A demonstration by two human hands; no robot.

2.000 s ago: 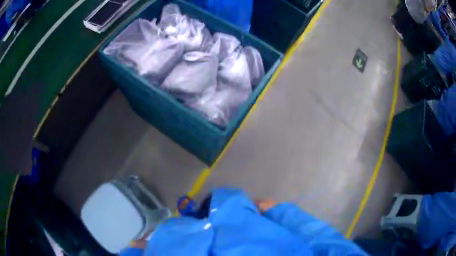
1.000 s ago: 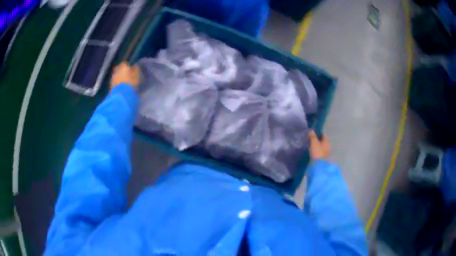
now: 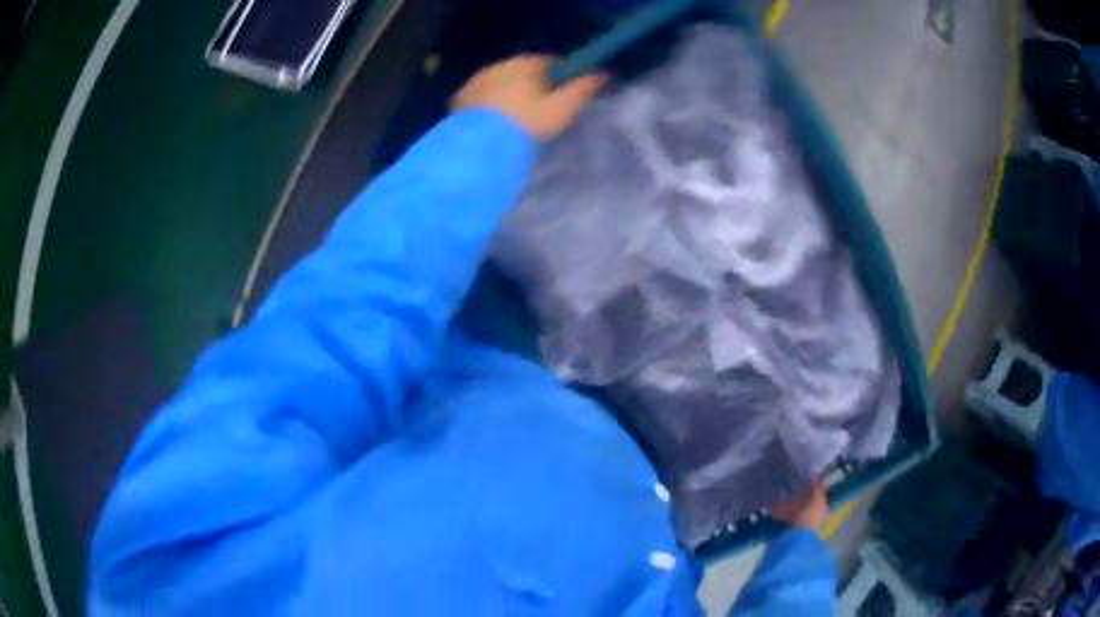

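Note:
A dark green-teal turnover crate point(image 3: 848, 211) is held close against the front of my body, turned at a slant. Pale grey-lilac bagged parts point(image 3: 712, 277) fill it; they are blurred. My left hand point(image 3: 527, 97) grips the crate's rim at the upper left end. My right hand point(image 3: 806, 506) is at the rim of the near lower right end, small, blurred and partly hidden by the rim and sleeve.
A green-topped bench point(image 3: 157, 181) with a white line runs along the left, with a dark tray-like item point(image 3: 280, 42) on it. Grey floor point(image 3: 899, 133) with a yellow line is on the right. Beyond it are dark crates, pale stools point(image 3: 1016, 383) and a person's blue sleeve point(image 3: 1074, 440).
The crate was on the floor, then held in both hands. It has since swung clockwise, its left end moving up and its right end down towards me. Both hands remain on it.

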